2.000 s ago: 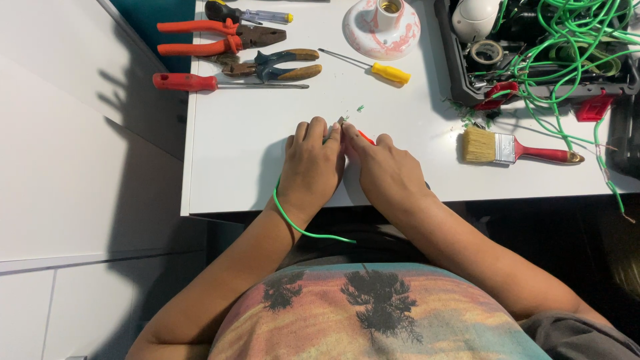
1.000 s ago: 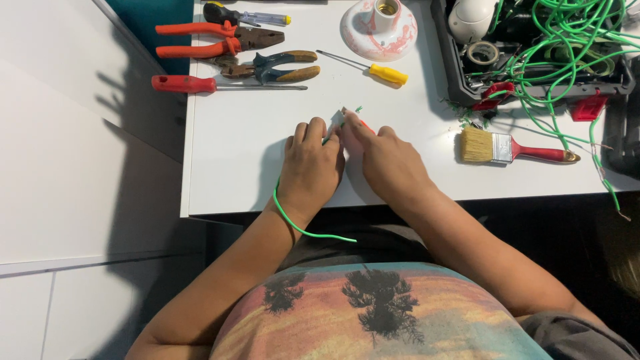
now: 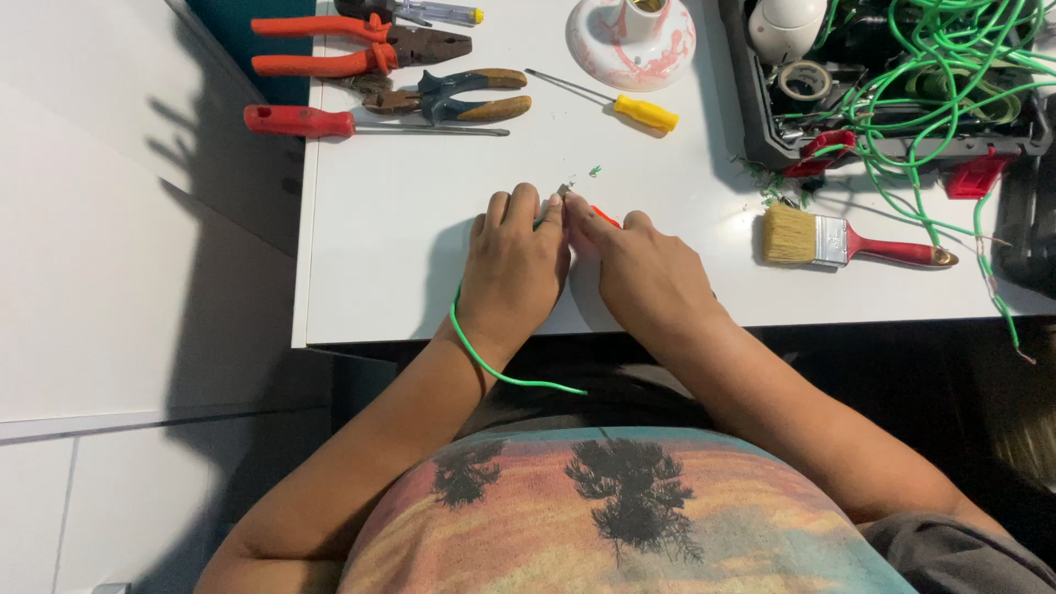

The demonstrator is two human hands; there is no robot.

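My left hand (image 3: 521,256) grips a green insulated wire (image 3: 470,351), whose free length curves over my left wrist and hangs past the table's front edge. Touching it at the fingertips, my right hand (image 3: 652,264) is closed on a small tool with an orange-red handle (image 3: 605,216); a short bit of its metal shows between the fingers, and its kind is hidden. Small green insulation scraps (image 3: 596,172) lie just beyond the fingertips on the white table.
Orange-handled pliers (image 3: 330,64), diagonal cutters (image 3: 470,95) and a red screwdriver (image 3: 305,121) lie at left. Beyond my hands are a yellow screwdriver (image 3: 643,112) and a lamp holder (image 3: 634,45). At right are a paintbrush (image 3: 833,239) and a toolbox (image 3: 755,124) with tangled green wire (image 3: 916,153).
My right fingertips shift slightly outward and back beside my left fingertips. Both hands keep their holds, and the hanging wire stays in nearly the same place.
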